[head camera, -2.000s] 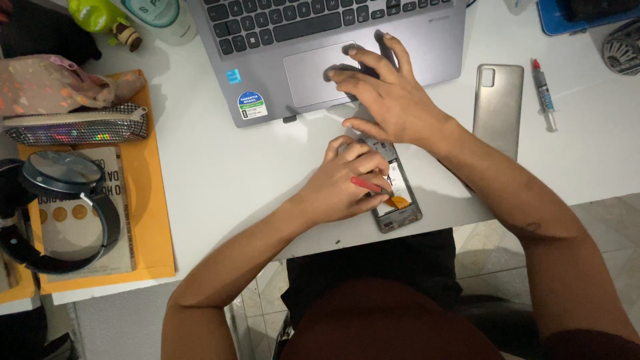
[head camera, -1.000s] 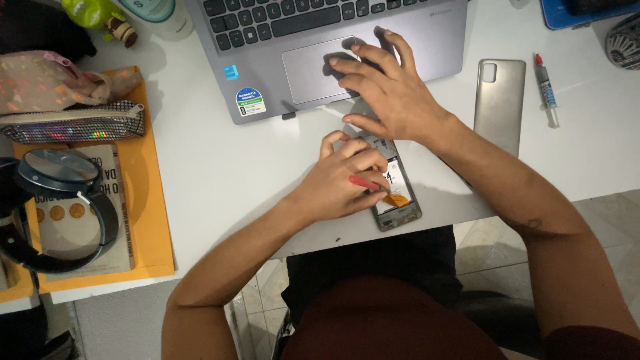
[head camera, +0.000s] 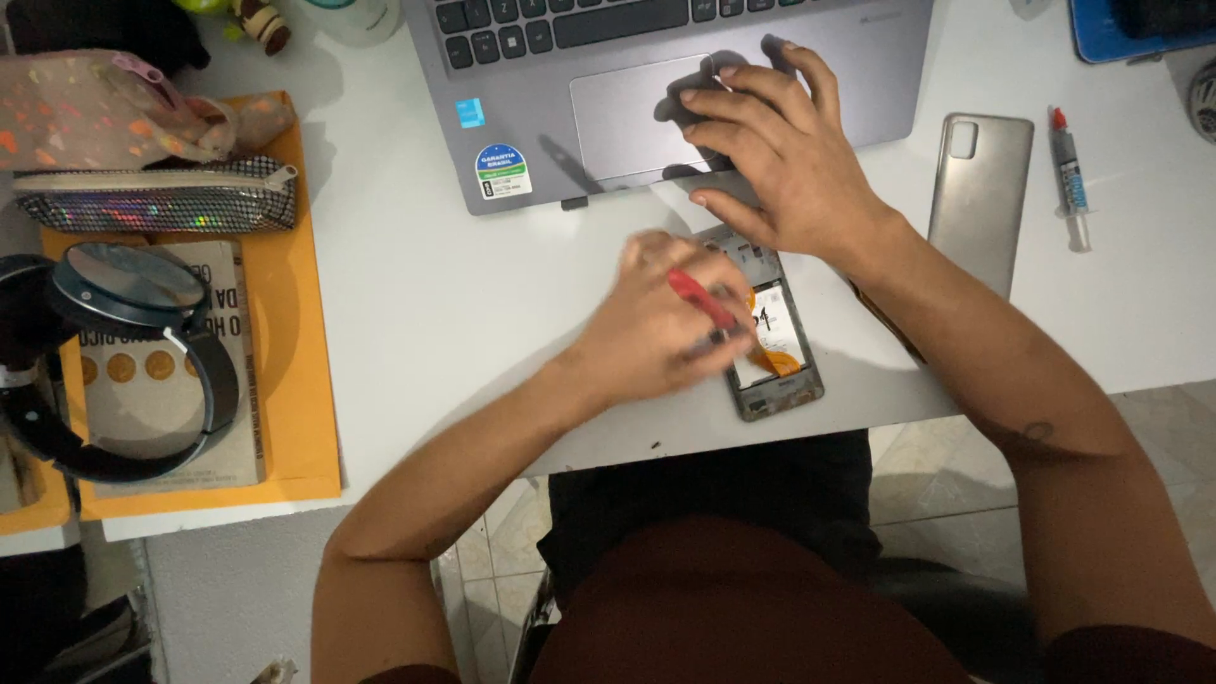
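Note:
An opened smartphone (head camera: 781, 328) lies on the white desk, its battery and orange flex cable exposed. My left hand (head camera: 670, 318), slightly blurred, is shut on a red-handled tool (head camera: 701, 298) over the phone's left side; the tool's tip is hard to make out. My right hand (head camera: 784, 157) is spread above the touchpad (head camera: 641, 119) of a grey laptop (head camera: 532, 114), fingers apart and holding nothing, with the thumb near the phone's upper end. A phone back cover (head camera: 983, 199) lies beside my right forearm. Farther right is a syringe (head camera: 1071, 180) with a red cap.
Headphones (head camera: 214, 380) rest on a book (head camera: 152, 427) and an orange envelope (head camera: 323, 418) at the left, below two pencil cases (head camera: 161, 201). A blue tray (head camera: 1092, 33) stands at the top right. A dark thin object (head camera: 888, 321) lies partly under my right forearm.
My left hand has lifted a little and turned at the phone, the red-handled tool still in it. The right hand has stayed over the touchpad.

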